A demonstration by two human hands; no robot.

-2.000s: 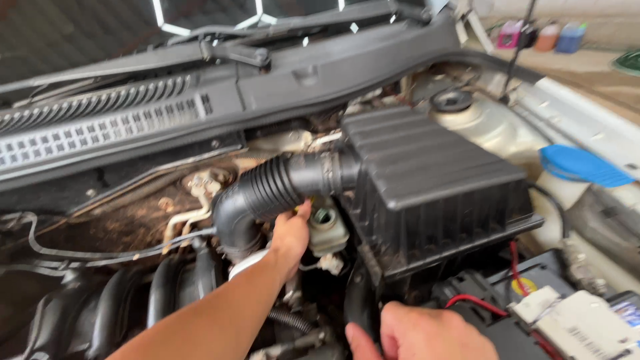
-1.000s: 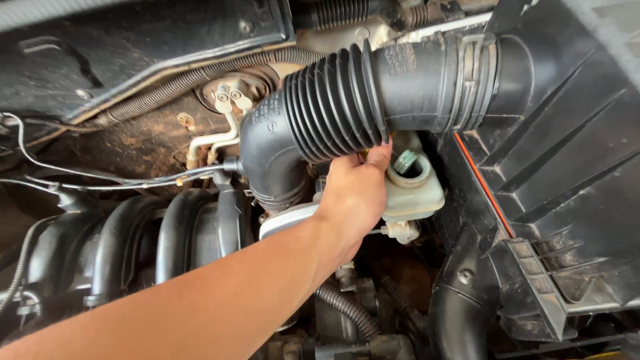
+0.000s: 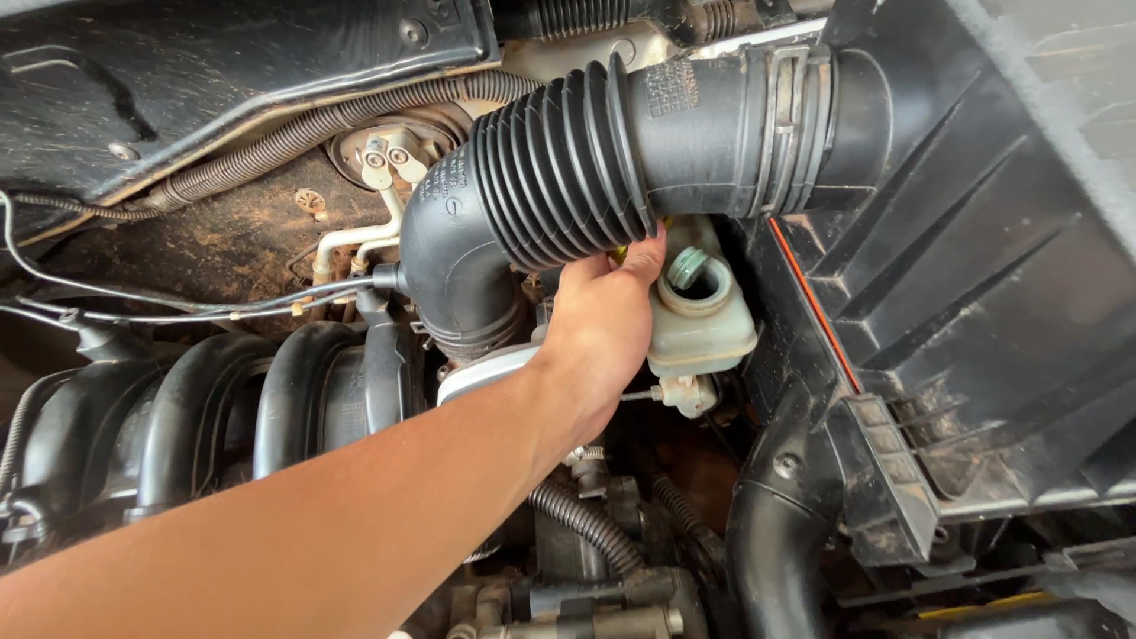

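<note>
My left hand (image 3: 612, 297) reaches in from the lower left, its fingertips under the corrugated section of the black air intake hose (image 3: 559, 169). A small yellow object (image 3: 619, 255) shows between its thumb and fingers, mostly hidden by them and the hose. Just right of the hand is a translucent fluid reservoir (image 3: 701, 342) with an uncapped neck; a greenish, ribbed cylindrical piece (image 3: 687, 267) sits tilted in the opening. My right hand is out of view.
A black air filter housing (image 3: 1003, 293) fills the right side, with an orange-red strip (image 3: 815, 306) along its edge. Curved intake manifold runners (image 3: 302, 390) lie at left, under thin cables (image 3: 195, 311). A ribbed conduit (image 3: 590, 524) and a black duct (image 3: 777, 550) run below.
The view has moved much closer since two seconds ago. My right hand, seen then at the bottom, has left view. My left hand stays beside the reservoir under the hose.
</note>
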